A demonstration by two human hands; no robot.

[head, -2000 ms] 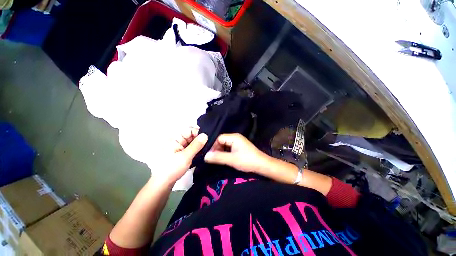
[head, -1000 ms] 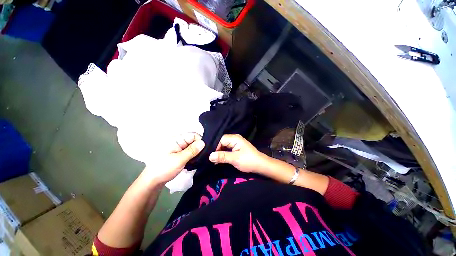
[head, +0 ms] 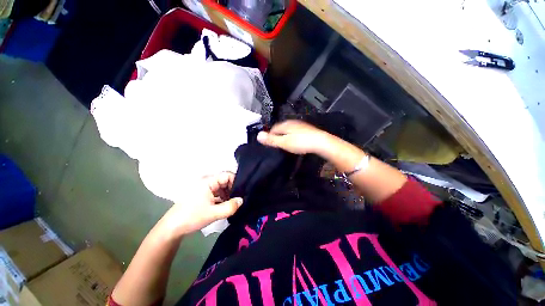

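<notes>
The black fabric part (head: 258,170) lies over my lap, against the large heap of white fabric (head: 185,113) with lace-like edges. My left hand (head: 216,200) is at the near left edge of the black cloth, thumb and fingers pinching it. My right hand (head: 293,136) is slightly blurred, at the far upper edge of the black cloth, where it meets the white; its thumb and fingertips are on the cloth. The exact grip of the right fingertips is hard to see. A black strip (head: 208,49) lies on the white cloth.
A red bin (head: 156,30) holds part of the white cloth. A red-orange basket (head: 270,34) stands at the top. Black snips (head: 487,59) lie on the white table (head: 478,89), whose wooden edge curves down the right side. Cardboard boxes (head: 77,278) stand on the floor at lower left.
My right hand has moved up and away from my left hand, to the far edge of the black cloth. My left hand has moved slightly down, its fingers a little more spread.
</notes>
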